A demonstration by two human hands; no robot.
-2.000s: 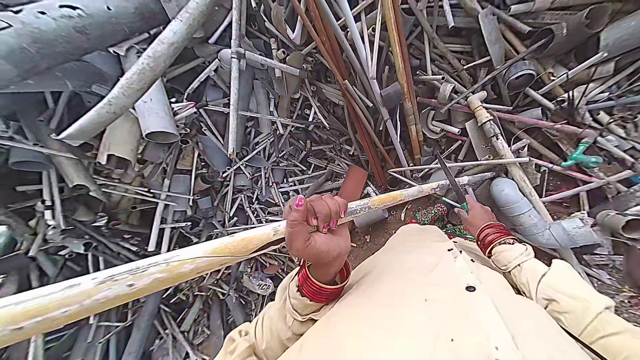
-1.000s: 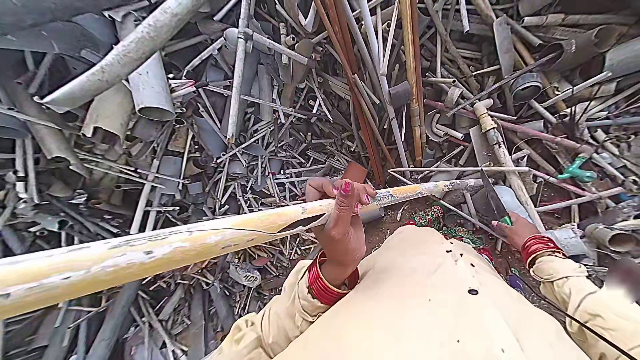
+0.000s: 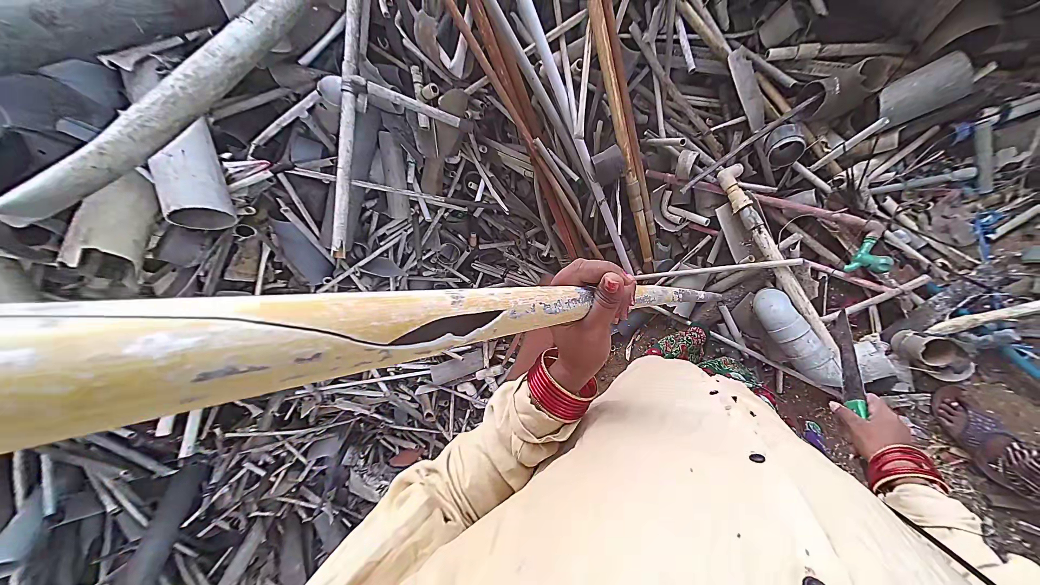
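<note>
A long yellowed plastic pipe (image 3: pixel 244 341), scraped and split along its side, runs from the left edge to the middle and narrows toward its right end. My left hand (image 3: pixel 591 313) is closed around it near that narrow end, just right of a dark opening in its wall. Lower right, my right hand (image 3: pixel 873 426) grips the green handle of a knife (image 3: pixel 850 366), whose dark blade points up, apart from the pipe. Red bangles circle both wrists.
Scrap pipes and shards are heaped all round. A grey pipe elbow (image 3: pixel 792 333) lies right of the pipe's tip, and a green tap (image 3: pixel 869 256) beyond it. A person's sandalled foot (image 3: pixel 971 422) stands at the right edge. A thick grey pipe (image 3: pixel 154 114) slants across the upper left.
My right hand and the knife have moved away from the pipe's narrow end, toward the lower right. My left hand now wraps the pipe nearer that end, and the dark opening shows.
</note>
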